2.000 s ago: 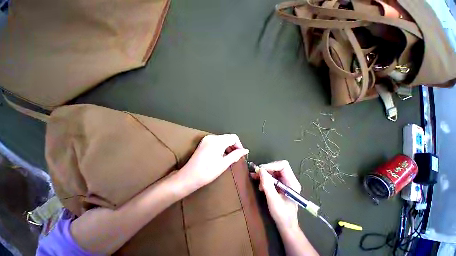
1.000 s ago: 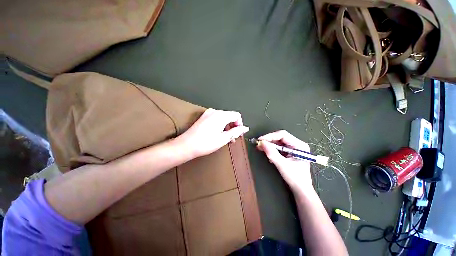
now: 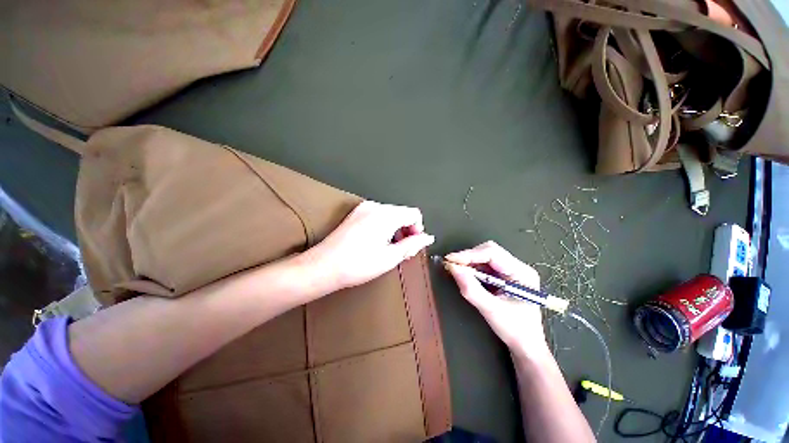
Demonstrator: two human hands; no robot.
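Observation:
A tan tote bag (image 3: 359,333) lies in front of me, with a reddish-brown trim band (image 3: 424,333) along its right edge. My left hand (image 3: 368,247) pinches the bag's edge at the top of the trim band between thumb and fingers. My right hand (image 3: 502,290) holds the thread burner (image 3: 523,292) like a pen. Its tip points left, close to my left fingertips beside the bag's edge. I cannot tell whether the tip touches anything. A cord runs from its rear.
Another tan bag (image 3: 156,52) lies upper left. More bags with handles (image 3: 636,95) lie upper right. Thread waste (image 3: 569,247) lies right of my right hand. A red can (image 3: 688,311) lies on its side by a white power strip (image 3: 731,251). A yellow cord connector (image 3: 603,390) is lower right.
Since the first frame, the bag's trim band shows more fully and the burner lies flatter. Since the second, the view has shifted slightly; both hands keep nearly the same pose.

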